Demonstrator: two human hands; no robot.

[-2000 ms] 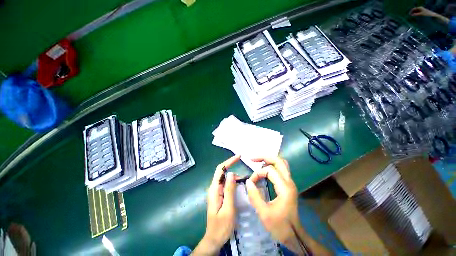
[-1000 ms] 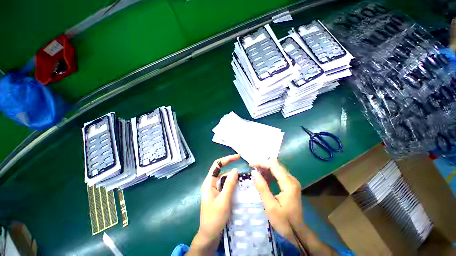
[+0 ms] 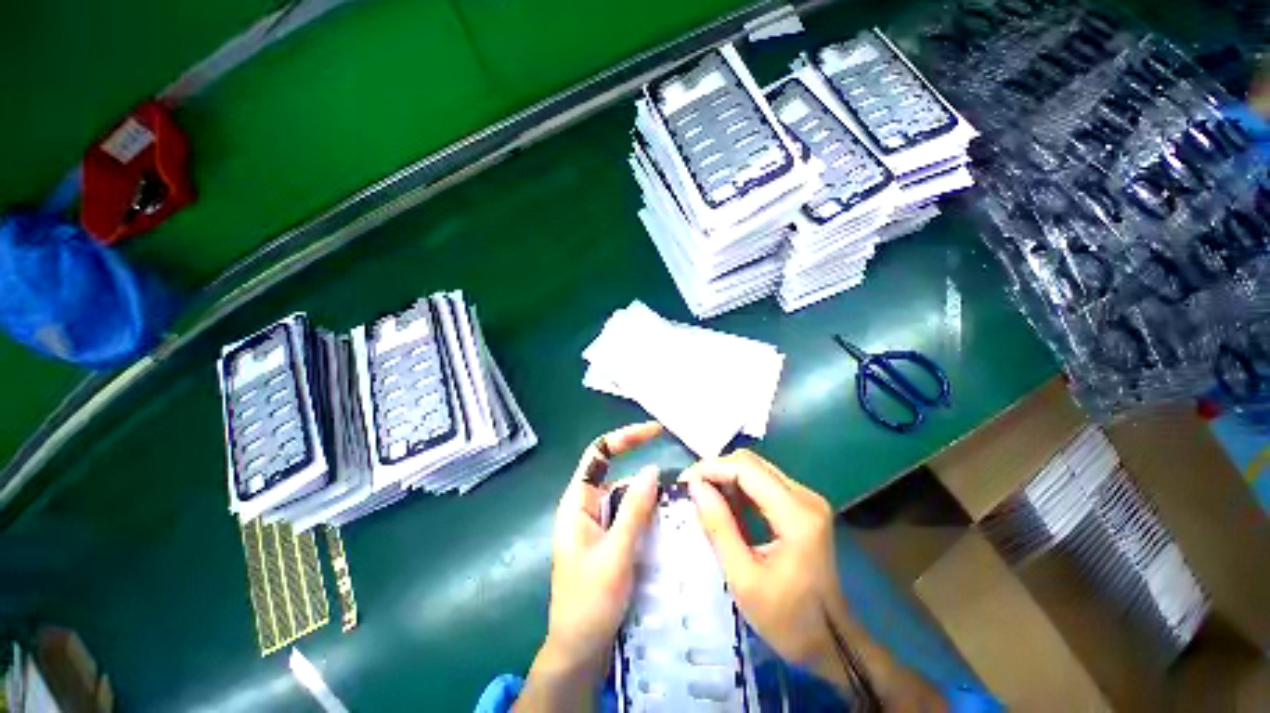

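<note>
A phone-shaped piece (image 3: 678,627) with a dark outline and grey-white patches is held upright near my body, its lower end cut off by the picture's edge. My left hand (image 3: 596,557) grips its upper left side, thumb on the face near the top. My right hand (image 3: 773,550) is at its top right corner, thumb and forefinger together at the top edge. Whether a small part is between those fingertips is hidden. White blank cards (image 3: 690,379) lie just beyond my hands.
Left stacks (image 3: 411,397) and taller right stacks (image 3: 724,146) of patterned pieces. Dark blue scissors (image 3: 898,383) lie right of the cards. Yellow-gold sheet (image 3: 287,585) and white strip (image 3: 315,683) lower left. Clear plastic bags (image 3: 1114,195) far right, open carton (image 3: 975,613) lower right, red bin (image 3: 135,170), blue bag (image 3: 70,290).
Over two seconds the hands have shifted slightly, showing more of the piece's top end. The right thumb and forefinger have come together at its top edge. The whole view has shifted a little.
</note>
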